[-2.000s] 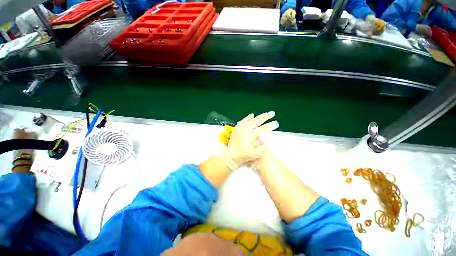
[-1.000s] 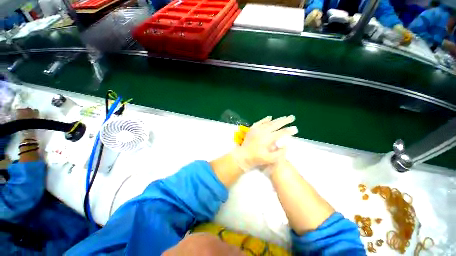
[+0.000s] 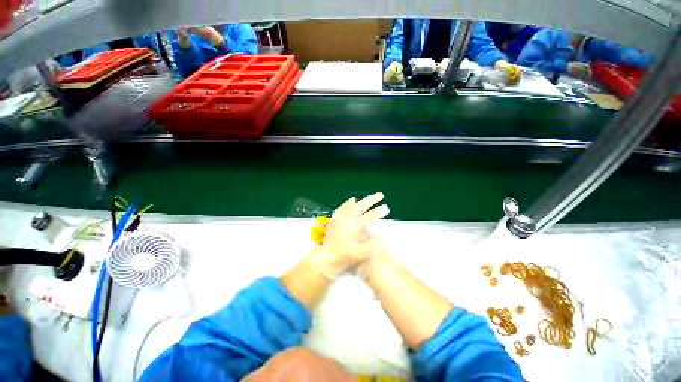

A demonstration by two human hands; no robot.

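My left hand (image 3: 349,233), in a thin whitish glove, lies across my right hand with its fingers extended and slightly apart, pointing up and right. I see nothing held in it. My right hand (image 3: 321,230) is mostly hidden under it; yellow finger cots show at its left side. The hands meet above the white bench (image 3: 246,257), near its far edge. A small crinkly clear piece (image 3: 310,207) shows just beyond the yellow fingertips; I cannot tell if it is touched.
A white fan (image 3: 143,259), blue cable (image 3: 102,287) and black gooseneck arm (image 3: 33,257) are at left. Rubber bands (image 3: 552,302) and a metal post (image 3: 608,157) are at right. Beyond the green belt (image 3: 224,179) are red trays (image 3: 228,97) and people in blue smocks.
The view has tilted up and shifted, showing more of the far side and overhead shelf. My hands stay crossed together. The neighbour's forearm at left has mostly left the view.
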